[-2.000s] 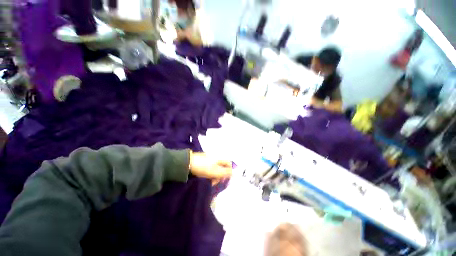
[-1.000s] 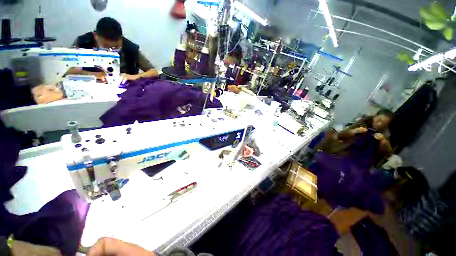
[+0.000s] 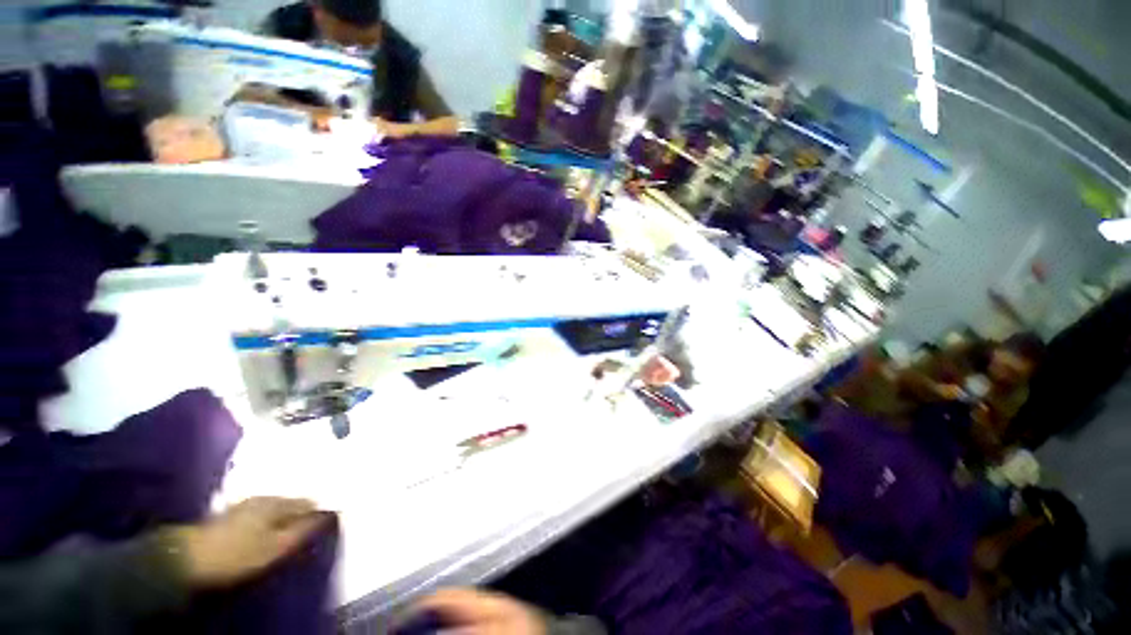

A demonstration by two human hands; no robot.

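Observation:
The white sewing machine [image 3: 459, 298] with a blue stripe stands across the table in front of me. Dark purple cloth [image 3: 137, 459] lies left of the needle area. My left hand [image 3: 254, 540] is blurred at the lower left, on purple cloth at the table's front edge; the fingers look closed on it. My right hand [image 3: 478, 610] is blurred and cut off by the bottom edge, with dark cloth at its fingers; its grip is unclear. Red and silver snips [image 3: 494, 438] lie on the table right of the needle.
A small dark tray [image 3: 661, 401] and small items lie near the machine's right end. A purple heap [image 3: 707, 577] lies below the table, beside a wooden box [image 3: 781, 475]. A person [image 3: 397, 75] works at another machine behind a purple pile [image 3: 447, 205]. Another person sits at the right.
The view has shifted, so the machine appears further right. My left hand has come further into view over purple cloth. My right hand now appears further right, at the bottom edge.

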